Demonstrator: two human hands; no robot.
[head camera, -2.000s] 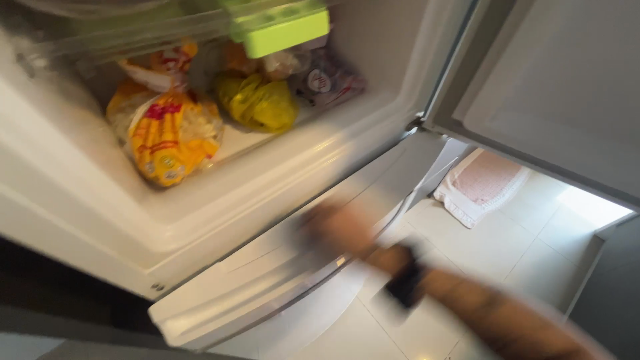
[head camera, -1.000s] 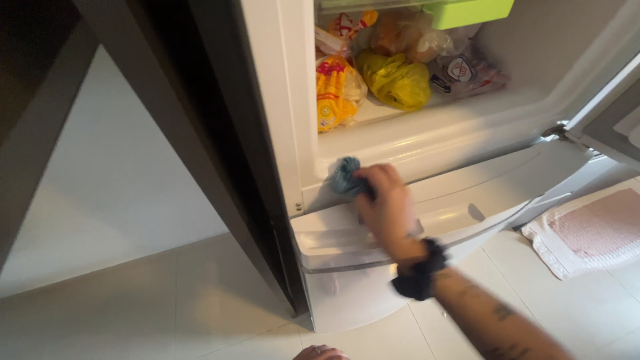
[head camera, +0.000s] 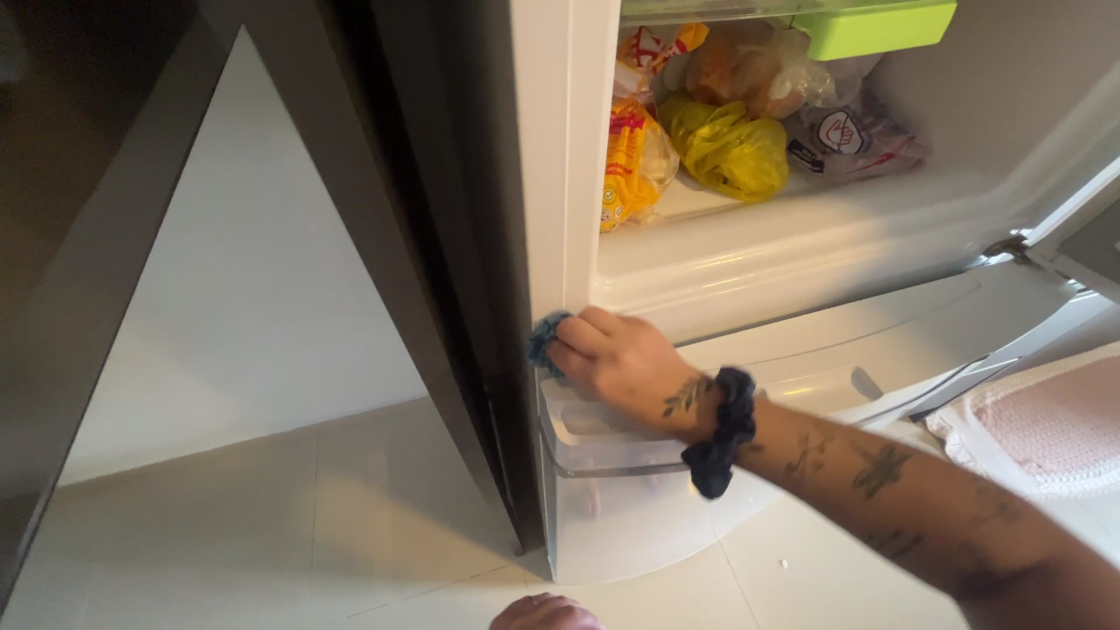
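Observation:
My right hand (head camera: 621, 367), with a dark scrunchie (head camera: 724, 433) around its wrist, grips a crumpled blue cloth (head camera: 547, 341). The cloth touches the lower left corner of the white refrigerator frame (head camera: 560, 219), just above the left end of the white lower drawer (head camera: 647, 525). At the bottom edge shows a small part of what looks like my left hand (head camera: 547, 614); its fingers are mostly cut off, so what it does is hidden.
Inside the open compartment lie a yellow plastic bag (head camera: 731, 149), an orange printed bag (head camera: 634, 166) and other bags under a green container (head camera: 879, 28). A dark panel (head camera: 437, 262) stands close at the left. An open door (head camera: 1089, 236) and a pink-and-white mat (head camera: 1041, 420) are at the right.
My right hand has moved left along the frame's lower edge to its left corner, with the blue cloth still in it. The view has swung left since the earliest frame.

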